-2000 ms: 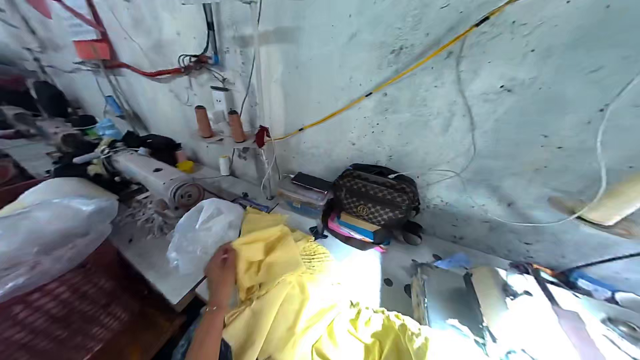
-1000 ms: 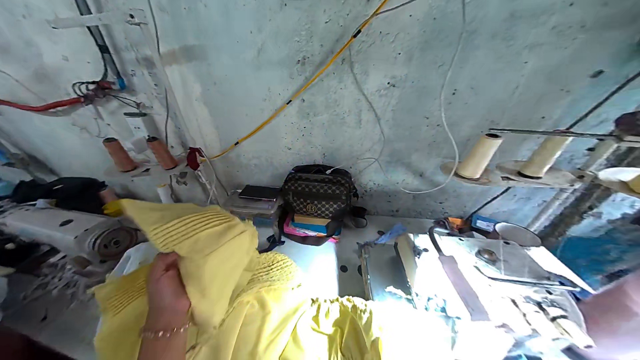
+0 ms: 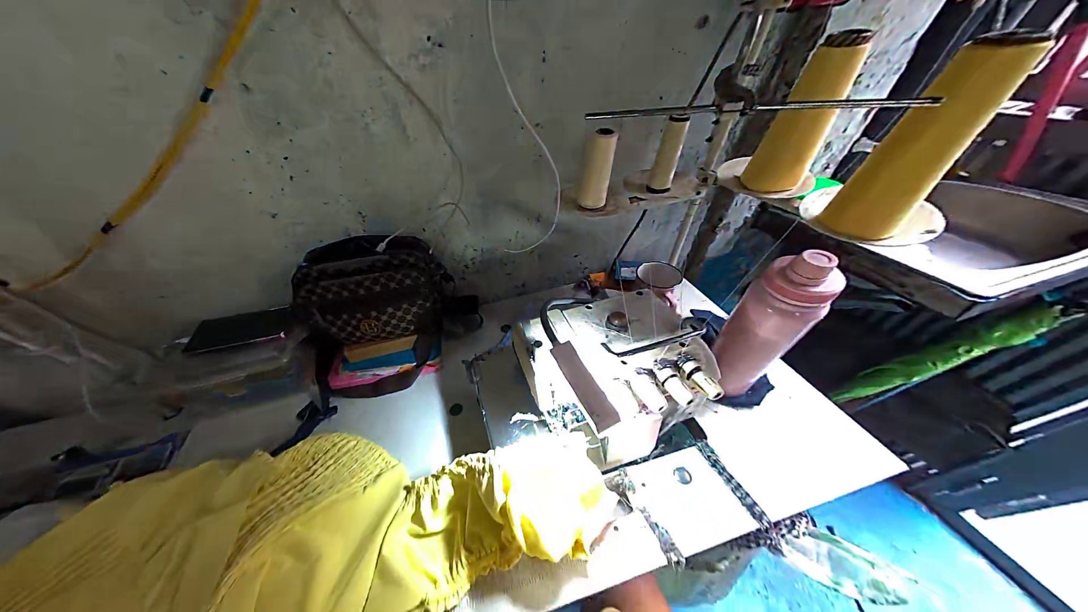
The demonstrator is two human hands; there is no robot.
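Note:
A yellow garment with gathered, elastic-shirred parts (image 3: pixel 340 510) lies across the lower left and reaches the overlock sewing machine (image 3: pixel 595 365). Its right end is washed out by the machine's bright light. At that end a small patch of skin shows, apparently my right hand (image 3: pixel 610 529), touching or close beside the cloth; its fingers are hidden or lost in glare. More skin shows below the table's front edge, and which body part it is cannot be told. My left hand is not in view.
A pink bottle (image 3: pixel 778 319) stands right of the machine, near a cup (image 3: pixel 660 279). Behind the garment sit a patterned bag (image 3: pixel 370 293) and a dark flat case (image 3: pixel 238 330). Yellow thread cones (image 3: pixel 935 140) stand on a rack at upper right. A metal basin (image 3: pixel 1011 221) is beyond.
The view has swung right. My left hand, which held up part of the yellow garment one second ago, has gone out of view. The garment now lies lower, its gathered end by the machine.

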